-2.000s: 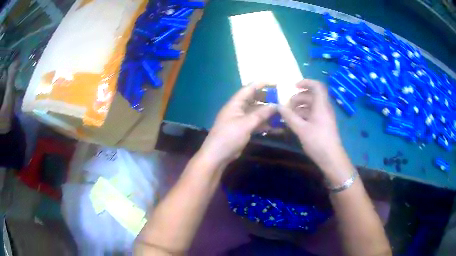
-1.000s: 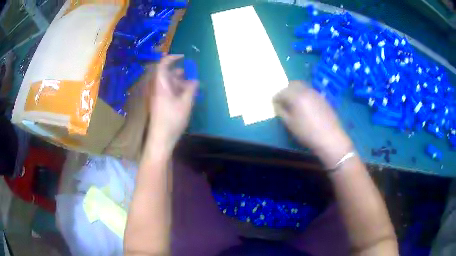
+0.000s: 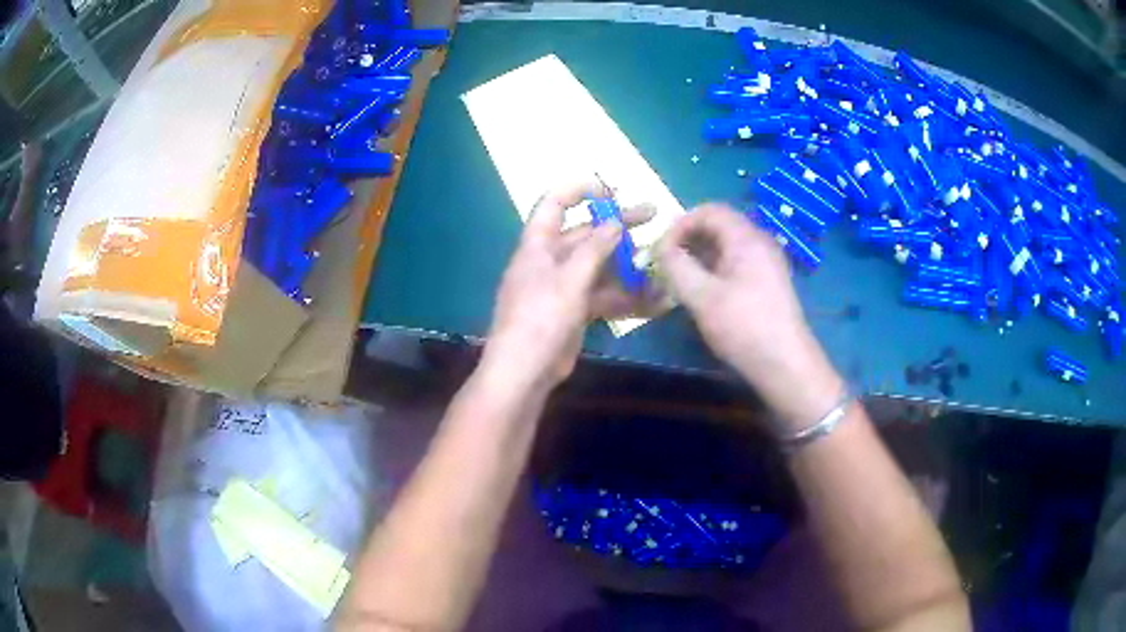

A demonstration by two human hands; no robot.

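Observation:
My left hand (image 3: 550, 278) holds a blue cylinder (image 3: 620, 242) between thumb and fingers, over the near part of the pale label sheet (image 3: 543, 130). The cylinder is tilted. My right hand (image 3: 716, 266) is just right of it, with thumb and index fingertips pinched together. Whether a small sticker is between those fingertips cannot be told. The sheet lies slanted on the green bench, and its near end is partly hidden by my hands.
A cardboard carton (image 3: 148, 173) lies at left with blue cylinders spilling out. A loose pile of blue cylinders (image 3: 926, 185) is at right, with dark bits (image 3: 938, 370) near the bench edge. More blue cylinders (image 3: 654, 525) are below the bench. Yellowish strips (image 3: 282, 543) lie on white plastic.
My left hand has come from the carton to the middle with a blue cylinder. My right hand has moved slightly left, beside it. The sheet appears farther left and more slanted.

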